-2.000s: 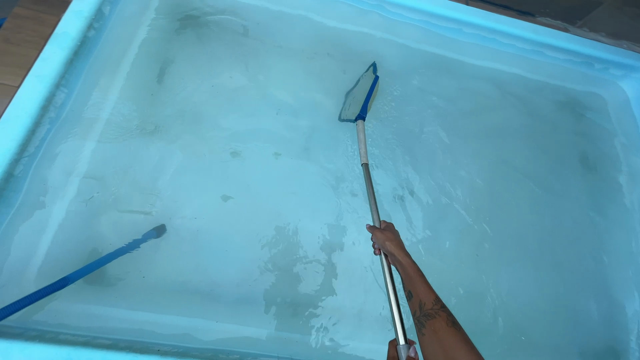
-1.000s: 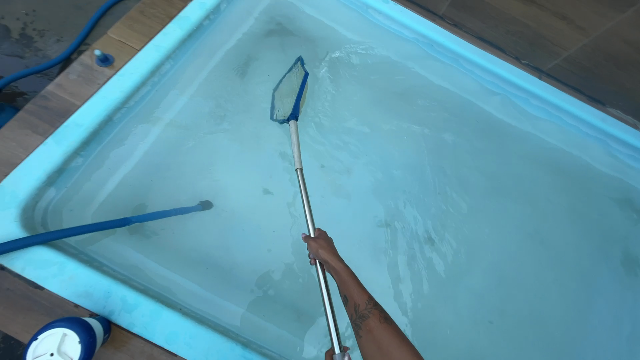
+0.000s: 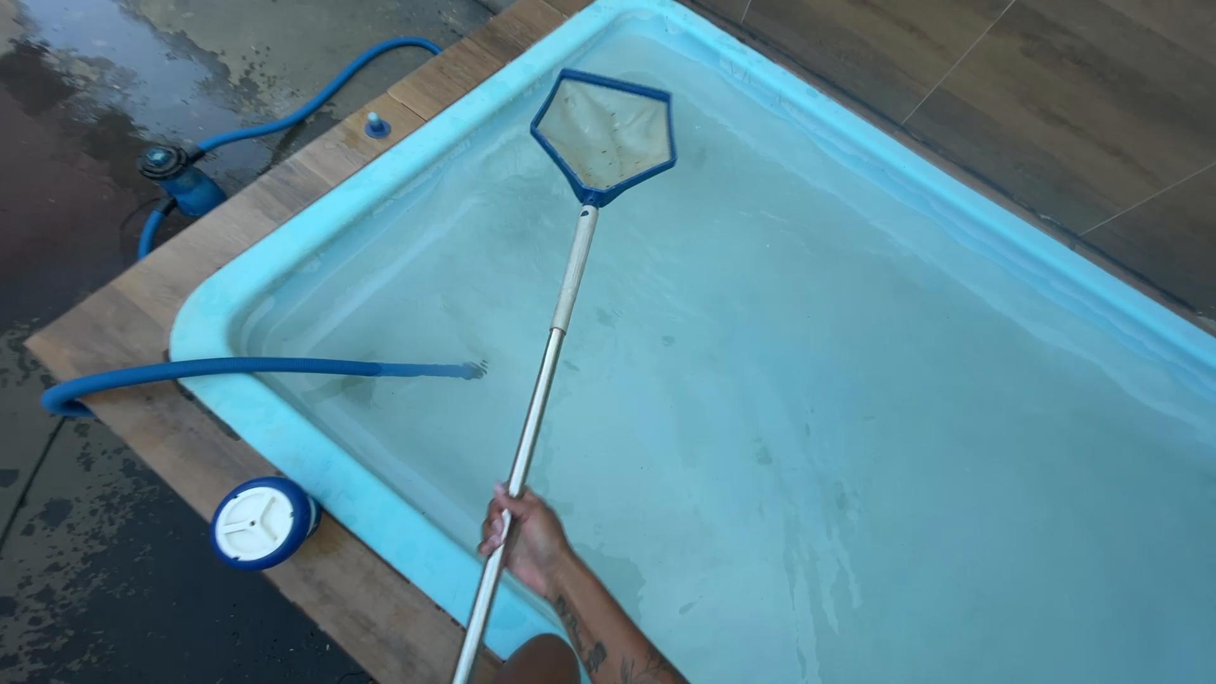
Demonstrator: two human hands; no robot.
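Note:
My right hand (image 3: 532, 540) is closed around the metal pole (image 3: 537, 408) of a pool skimmer net, at the lower middle. The pole slants up to the blue-framed net (image 3: 608, 133), whose pale mesh faces me near the pool's far corner. A few small specks show on the mesh. Whether the net touches the water cannot be told. My left hand is out of view; the pole's lower end runs out of the frame. A rounded bit of skin, perhaps a knee, shows at the bottom edge.
The light-blue pool rim (image 3: 285, 427) surrounds cloudy water. A blue hose (image 3: 237, 366) crosses it, its end underwater. A blue-and-white round float or dispenser (image 3: 256, 522) sits on the wood-look edging. Beyond the left edge are a blue pump-like device (image 3: 185, 180) and another hose (image 3: 323, 95).
The net has swung so that its mesh faces me broadly. My left hand, partly seen at the bottom earlier, is no longer visible. The view has shifted left.

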